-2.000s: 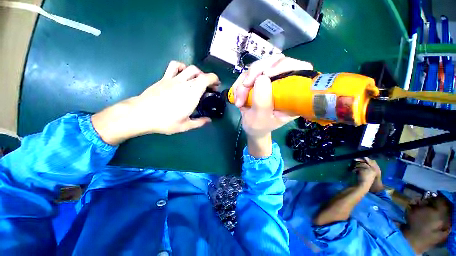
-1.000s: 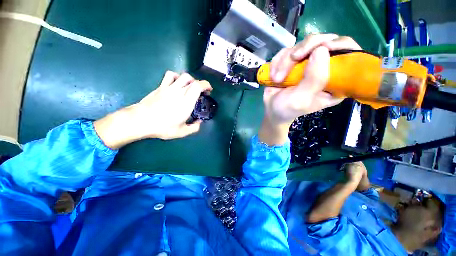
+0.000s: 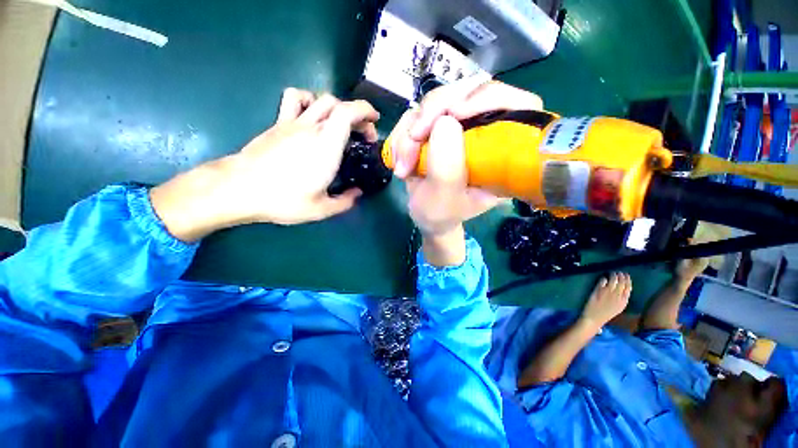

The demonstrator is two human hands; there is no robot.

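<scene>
My left hand holds a round black housing on the green bench, with fingers and thumb around its left side. My right hand grips an orange-yellow electric screwdriver near its nose. The screwdriver lies sideways in view, with its nose close against the housing's right side. The driver tip and any screw on it cannot be made out. The pale grey screw feeder stands beyond my right hand, which partly covers its front edge.
A pile of black parts lies right of my right forearm, beside a black cord. More dark parts show below the bench edge. A neighbouring person's hand rests at the bench edge. Cardboard lies far left.
The screwdriver was at the feeder's front plate one second ago and is now back at the housing. The left hand still holds the housing. The neighbour's hands have moved apart.
</scene>
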